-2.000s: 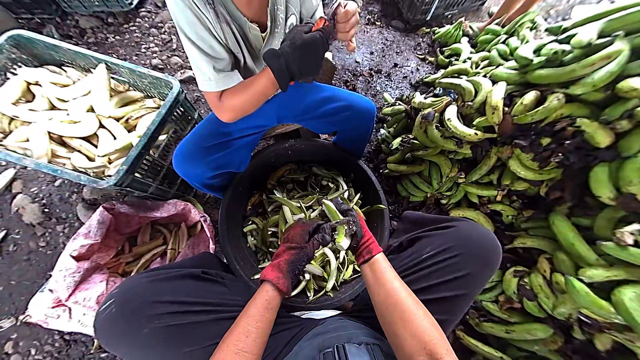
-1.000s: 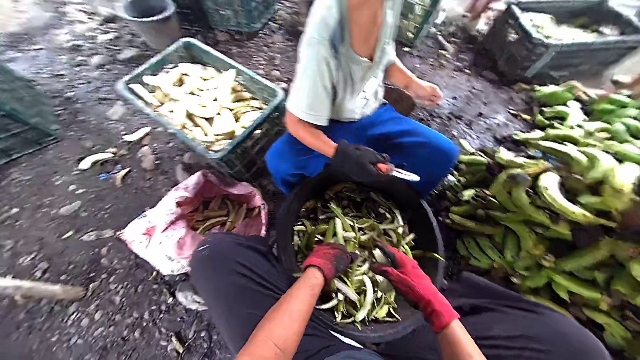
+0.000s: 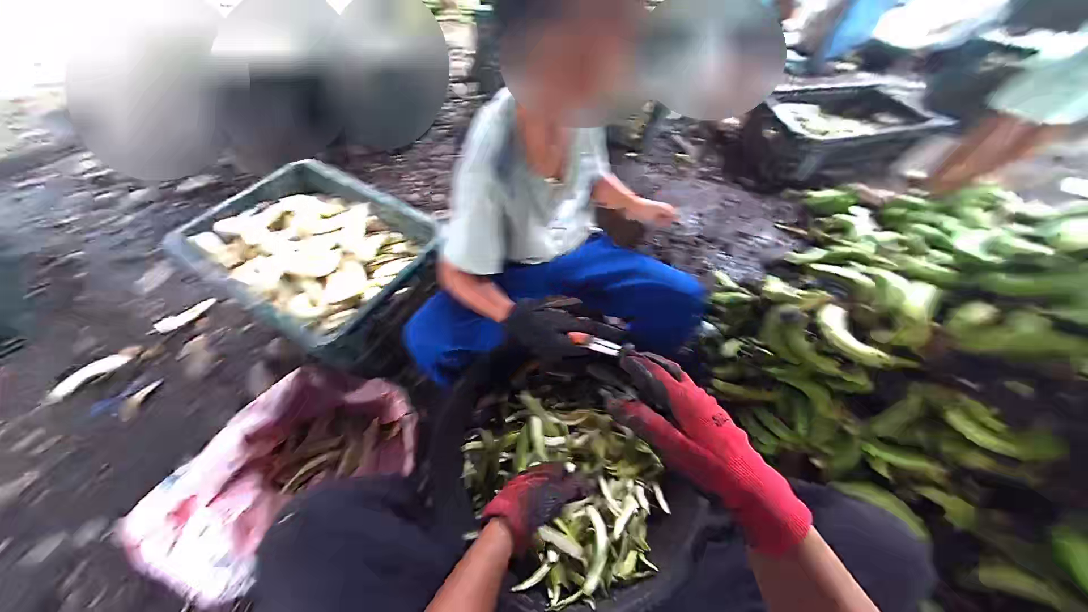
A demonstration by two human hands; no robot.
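Green peels [image 3: 595, 493] fill a round black tub [image 3: 680, 544] between my knees. My left hand [image 3: 535, 501], in a red glove with a dark palm, rests in the peels, its fingers curled and partly hidden; whether it grips any cannot be told. My right hand [image 3: 697, 433], gloved alike, is raised over the tub's right side with fingers apart. Its fingertips are close to a small knife [image 3: 599, 344] with an orange part, which the black-gloved hand [image 3: 544, 327] of a person opposite holds at the far rim; whether they touch is unclear.
A green crate [image 3: 310, 331] of peeled plantains [image 3: 314, 255] stands left, beyond a pink-white sack [image 3: 212, 501] holding peels. At right lies a heap of green plantains [image 3: 850, 340]. A dark crate [image 3: 816, 153] stands behind it. The person in blue trousers [image 3: 612, 280] sits opposite.
My hands were together at a green piece two seconds ago; now they are apart. My right hand has risen from the peels toward the tub's far side. The view has tilted up.
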